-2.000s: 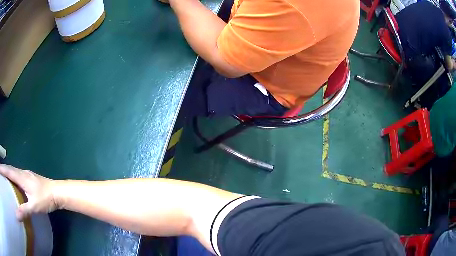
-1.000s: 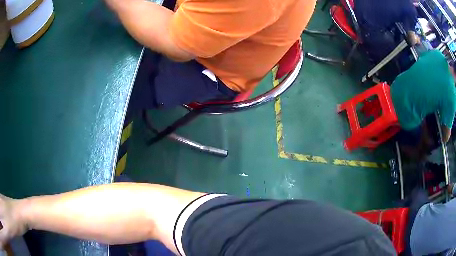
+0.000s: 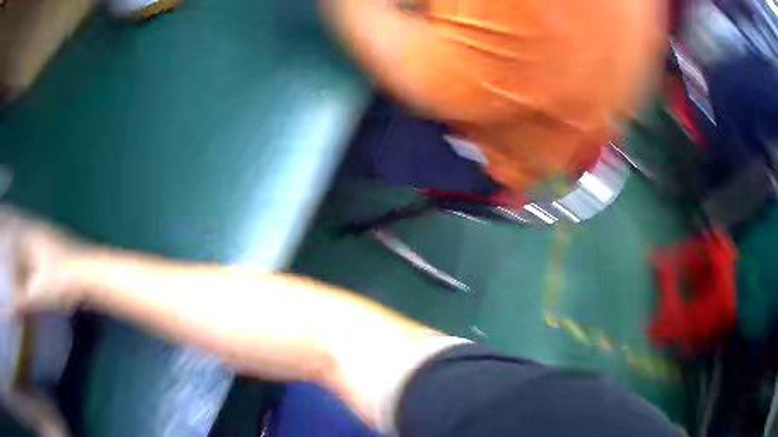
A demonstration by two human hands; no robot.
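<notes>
The frame is badly blurred. A white appliance unit (image 3: 53,346) with a tan band is at the lower left, cut off by the left edge. My right hand (image 3: 41,265) is at the end of my outstretched arm, its fingers against the upper part of the unit; it seems to grip it, though the fingers are smeared. A skin-coloured shape at the bottom left corner looks like part of my left hand (image 3: 38,416), low beside the unit; its fingers cannot be made out.
The green bench (image 3: 183,158) runs up the left side. A brown cardboard piece (image 3: 43,38) and part of another white unit (image 3: 141,7) show at its far end. A person in orange (image 3: 512,77) sits at the bench's edge. A red stool (image 3: 695,290) stands at right.
The view has swung back left, so the scene has shifted right in the picture and blurred. The unit under my right hand shows more again. A skin-coloured shape has appeared at the bottom left.
</notes>
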